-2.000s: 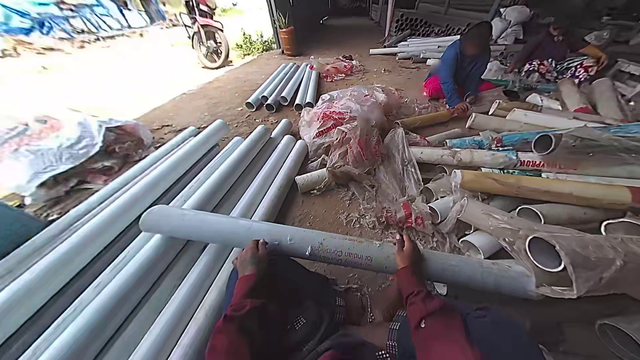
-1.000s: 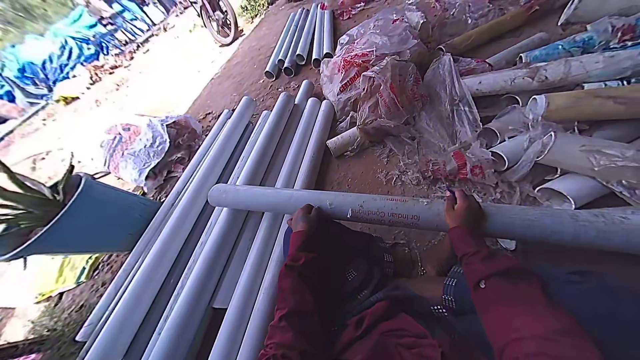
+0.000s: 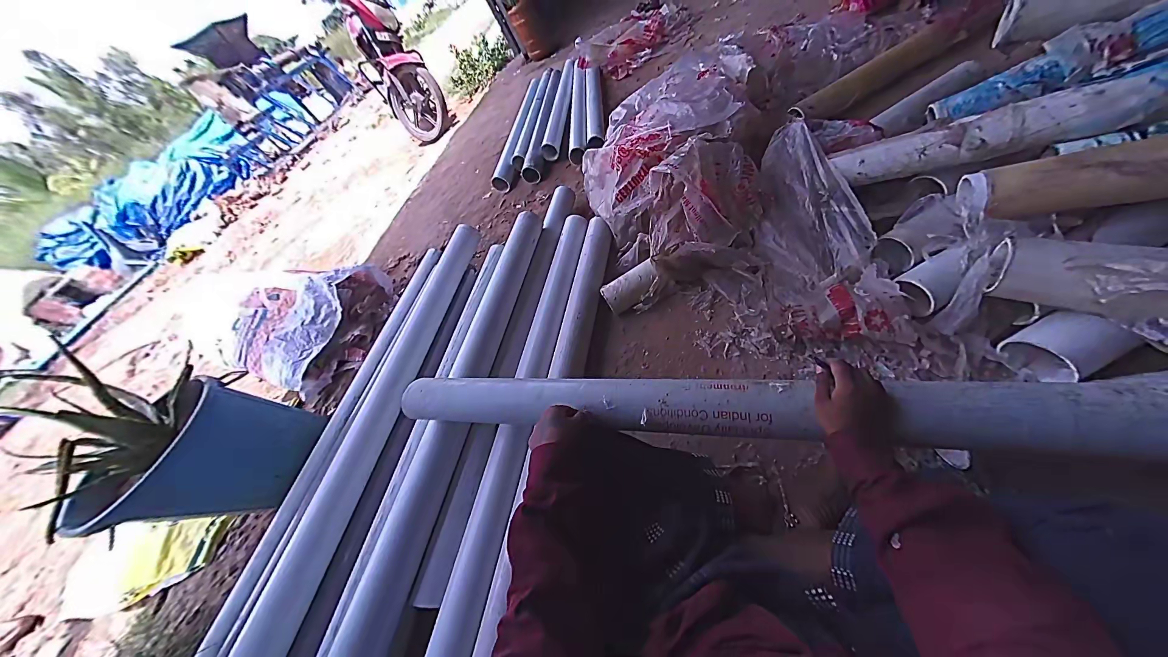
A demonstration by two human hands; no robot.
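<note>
A long grey plastic pipe (image 3: 693, 406) with red printing lies crosswise in front of me, its left end over a row of similar pipes. My left hand (image 3: 558, 427) is at its near side, left of the printing, the fingers mostly hidden by the sleeve and shadow; it seems to hold the pipe. Right of the printing, my right hand (image 3: 853, 401) rests on the pipe's upper side with the fingers bent, and something small and dark shows at the fingertips. The row of grey pipes (image 3: 392, 438) runs lengthwise on the left. The long pipe's right end lies beyond the view.
Crumpled plastic wrapping (image 3: 680, 173) lies beyond the pipe, beside a short pipe piece (image 3: 630, 287). Wrapped and bare pipes (image 3: 1077, 182) are heaped at the right. Shorter pipes (image 3: 552, 114) lie farther back. A potted aloe-like plant (image 3: 196, 456) stands left; a motorcycle (image 3: 397, 68) is at the back.
The view has swung and tilted, bringing the potted plant into sight. Both hands stay at the long pipe, and my right hand now sits higher over it than two seconds ago.
</note>
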